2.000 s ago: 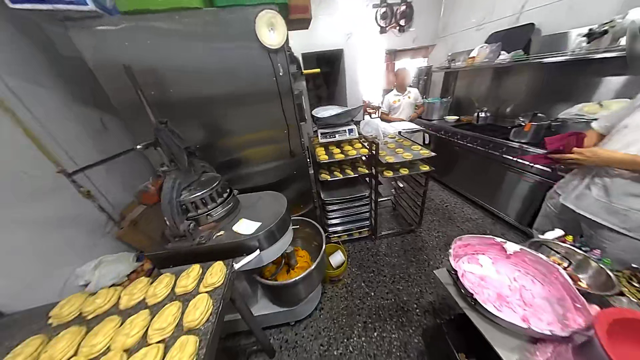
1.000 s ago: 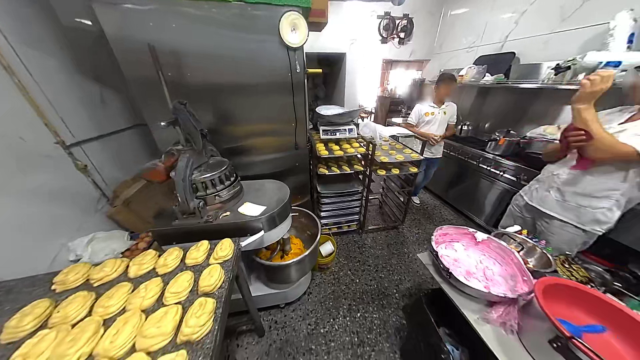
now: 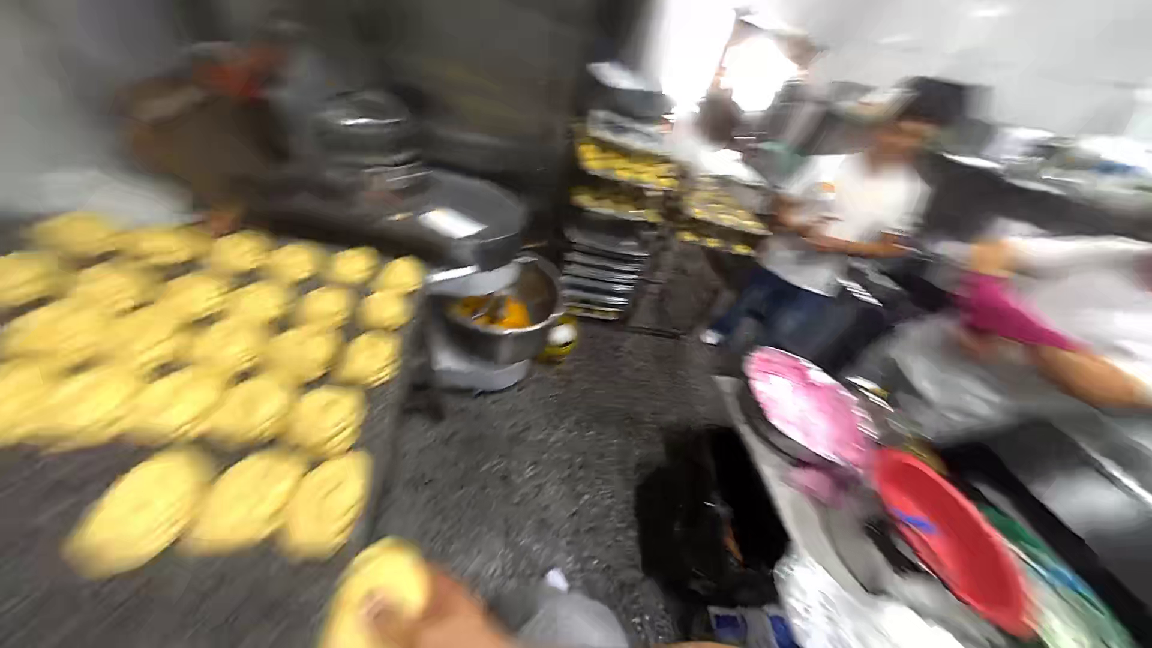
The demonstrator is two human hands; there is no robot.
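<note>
At the bottom edge, my left hand point(image 3: 432, 612) grips a flat oval piece of yellow dough point(image 3: 376, 576), its thumb on the near face. The piece is held just off the near right corner of a dark worktop point(image 3: 54, 558), where rows of similar yellow dough pieces point(image 3: 241, 499) lie. Of my right side only a sliver of skin point(image 3: 693, 644) shows at the bottom edge; what that hand does is hidden. The view is blurred.
A mixer bowl point(image 3: 513, 337) with orange contents stands beyond the worktop. Racks of trays point(image 3: 621, 243) stand behind it. On the right are a bowl of pink mixture point(image 3: 805, 405), a red basin point(image 3: 954, 540) and two people point(image 3: 846, 216), point(image 3: 1080, 306).
My left hand has come into view, holding a dough piece. The person in the white shirt and jeans has moved nearer. The view has shifted strongly.
</note>
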